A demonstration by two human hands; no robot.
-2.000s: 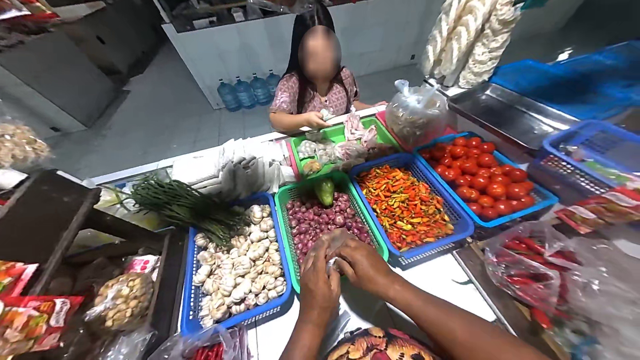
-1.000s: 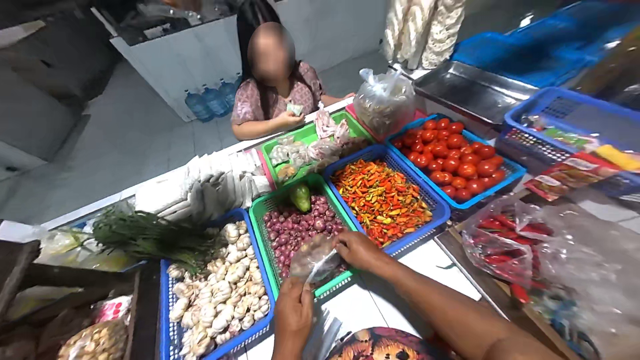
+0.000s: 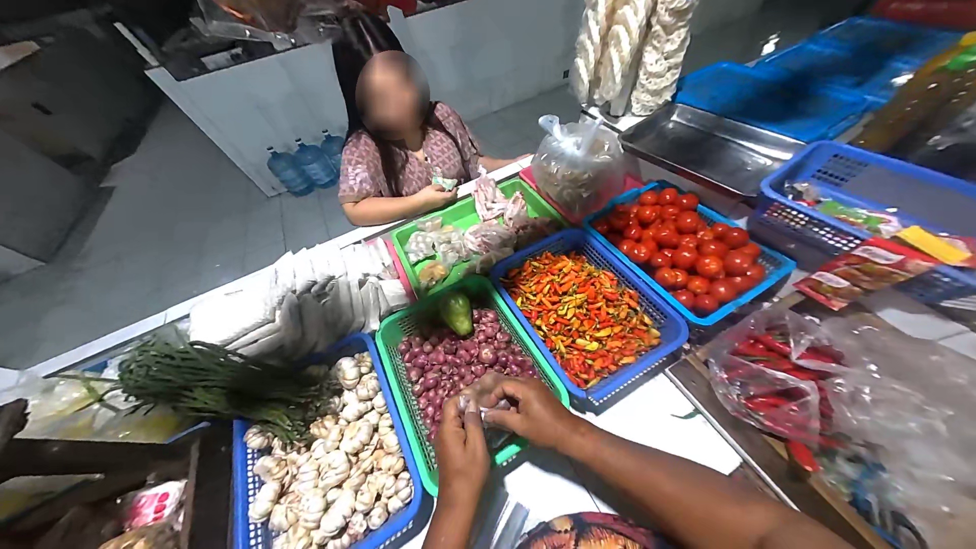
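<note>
My left hand point(image 3: 463, 442) and my right hand point(image 3: 526, 408) meet over the near edge of a green basket point(image 3: 433, 465) of shallots point(image 3: 438, 366). Between the fingers of both is a small clear plastic bag point(image 3: 488, 396), partly hidden; its contents are hard to make out. A green vegetable point(image 3: 457, 313) lies on the shallots. Left of them stands a blue basket of garlic bulbs point(image 3: 335, 465), with a bunch of long green beans point(image 3: 221, 385) across its far end. To the right is a blue basket of small orange and red chillies point(image 3: 583, 313).
Beyond the counter a person point(image 3: 412, 152) holds what looks like a banknote point(image 3: 444, 183). A green tray point(image 3: 457, 215) of small bags, a tied bag point(image 3: 577, 164), a basket of tomatoes point(image 3: 686, 244) and stacked white bags point(image 3: 282, 305) line the far side. Bagged red chillies point(image 3: 778, 381) lie right.
One second ago my hands held the plastic bag more spread, with my right hand farther from my left; now they are close together around it. The view has shifted.
</note>
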